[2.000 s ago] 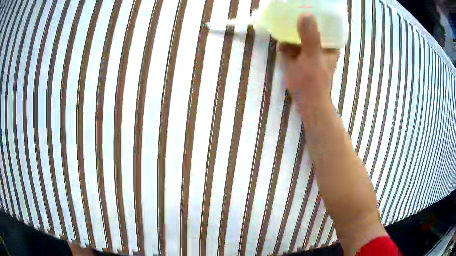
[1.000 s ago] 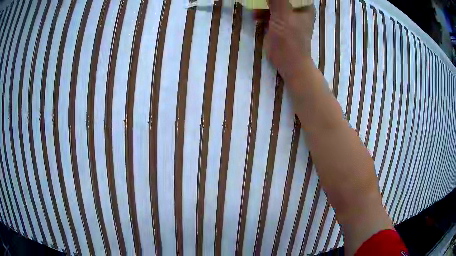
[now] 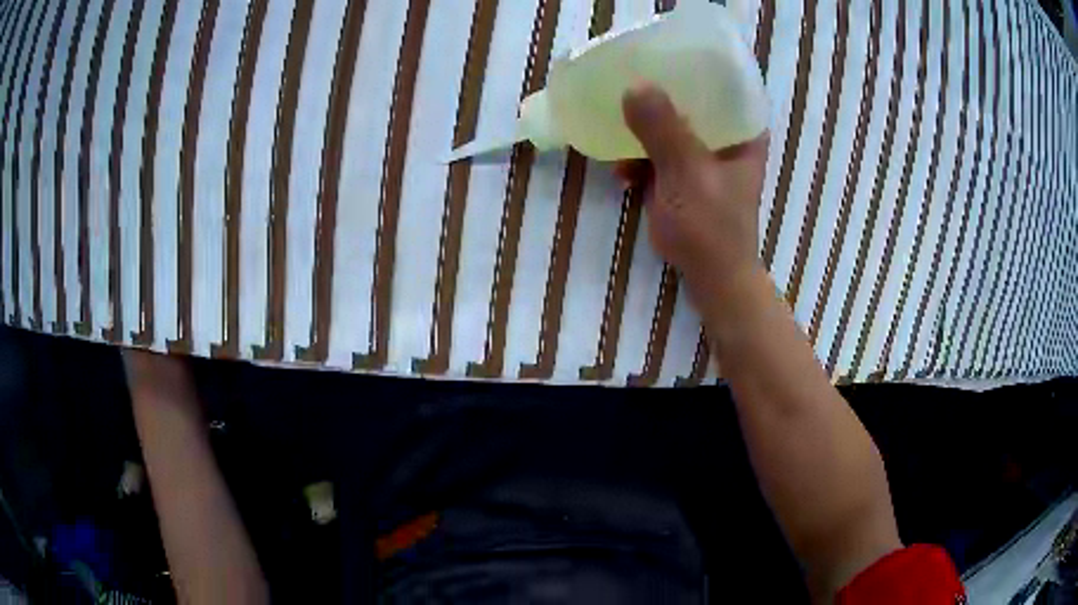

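Note:
My right hand (image 3: 697, 189) is closed around a translucent squeeze bottle (image 3: 662, 83) with pale yellow liquid, thumb on its near side. The bottle lies tilted on its side, its thin white nozzle (image 3: 485, 148) pointing left, the tip at a brown strip (image 3: 455, 201) in the upper middle. The white panel (image 3: 414, 272) with many parallel brown strips fills the upper view. My left forearm comes up at the lower left to the panel's near edge. My left hand is hidden at or under that edge, so its hold cannot be seen.
The panel's near edge, with small hooked strip ends, crosses the view. Below it are dark trousers (image 3: 532, 508) with an orange-brown patch (image 3: 407, 535). A small pale object (image 3: 319, 501) and something blue (image 3: 77, 550) show at the lower left. A pale metal-like edge (image 3: 1028, 555) is at the lower right.
The view has tipped down, showing the near edge, my trousers and left forearm. My right hand and bottle appear lower in the picture, and the whole bottle shows again.

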